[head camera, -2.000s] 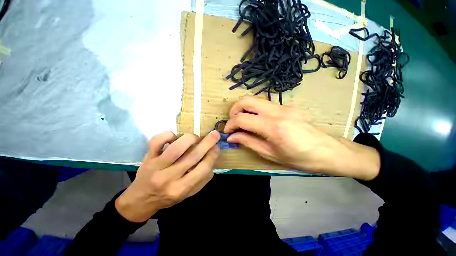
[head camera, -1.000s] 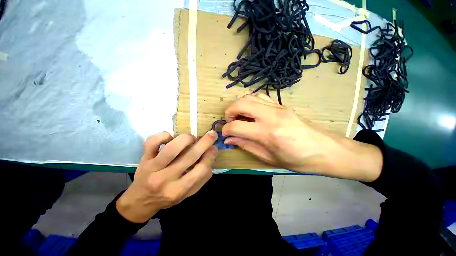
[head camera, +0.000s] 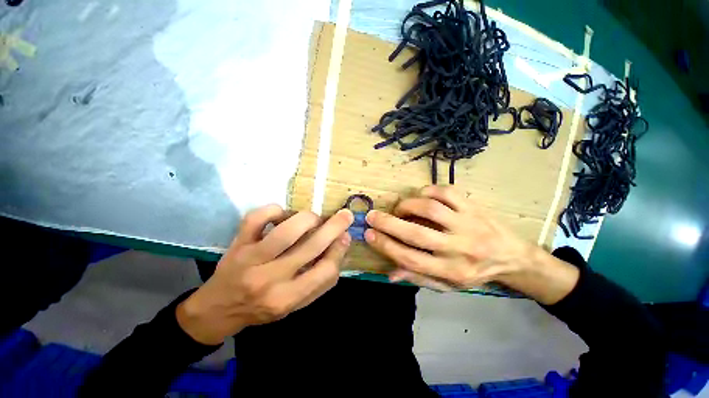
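Note:
A small blue mini bag body is held between the fingertips of both hands over the cardboard's front edge, mostly hidden. A dark handle forms a small arch above it. My left hand pinches its left side. My right hand grips its right side with thumb and index finger, the other fingers curled and slightly blurred. A large tangle of dark handles lies at the top centre of the cardboard.
The cardboard mat has pale tape strips along its sides. A small clump of handles lies right of the main pile. A side handle pile lies beyond the right strip. A stained white sheet covers the left. Blue crates stand below.
My right hand has moved off the top of the piece to its right side, so the handle arch and blue body show more. The whole view has shifted and tilted slightly.

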